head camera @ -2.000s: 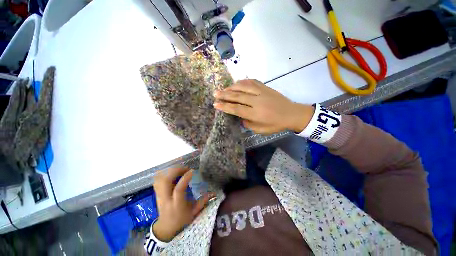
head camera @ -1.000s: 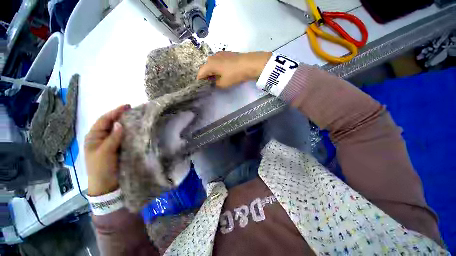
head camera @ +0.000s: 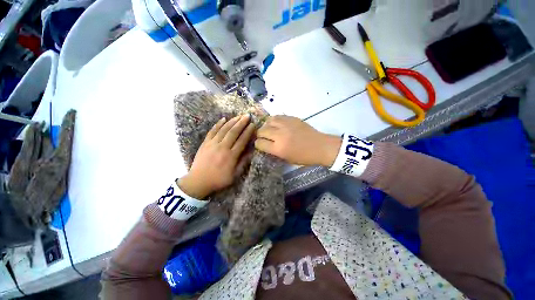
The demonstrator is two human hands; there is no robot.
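A grey-brown flecked tweed piece lies on the white table in front of the presser foot of the sewing machine. Its far edge is at the foot, and its near part hangs over the table's front edge towards the lap. My left hand lies on the tweed with its fingers pointing to the foot; whether it pinches the cloth is hard to tell. My right hand grips the tweed's right edge, fingertips close to the left hand's. The fingers hide part of the cloth.
Scissors with orange and red handles lie right of the machine, with a yellow-and-black tool and a short dark tool. A dark rounded rectangle lies far right. More tweed pieces lie far left. The table's front edge crosses below.
The left hand, which held a raised fold of tweed at the left, now rests on the cloth near the foot. The tweed's near part has dropped down. The right hand is beside the left.
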